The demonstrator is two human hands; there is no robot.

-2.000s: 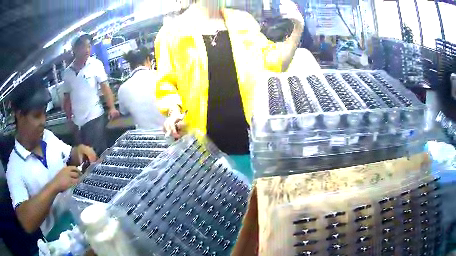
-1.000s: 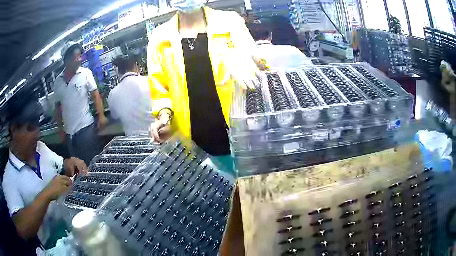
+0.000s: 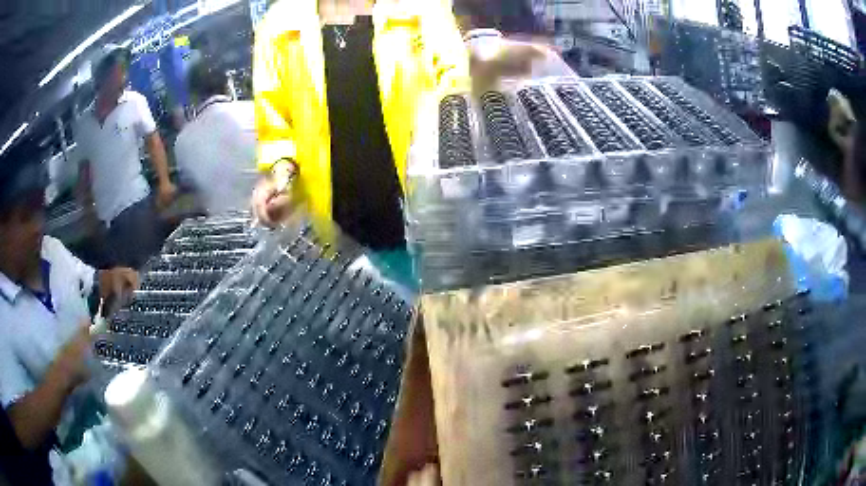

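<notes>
A clear blister tray with rows of black flanged parts (image 3: 650, 418) lies on a tan, stained support (image 3: 503, 318). The support's reddish-brown side shows at its left. A small skin-toned shape at the bottom edge, beside this side, looks like fingers of my left hand (image 3: 424, 475); it is cut off and blurred, so its hold cannot be told. My right hand is out of the picture. A leaning clear tray with black parts (image 3: 294, 365) stands on the left.
Stacked filled trays (image 3: 589, 204) stand behind the support. A white jug (image 3: 152, 422) is at lower left, a blue-and-white bundle (image 3: 812, 252) at right. A person in yellow (image 3: 290, 95) stands opposite, one hand at the leaning trays. A seated worker (image 3: 47, 323) is far left, others behind.
The view has shifted, so trays, support and jug sit further left and higher. The yellow-clad person's raised arm came down, then reached behind the stack. The finger-like shape has appeared at the bottom edge.
</notes>
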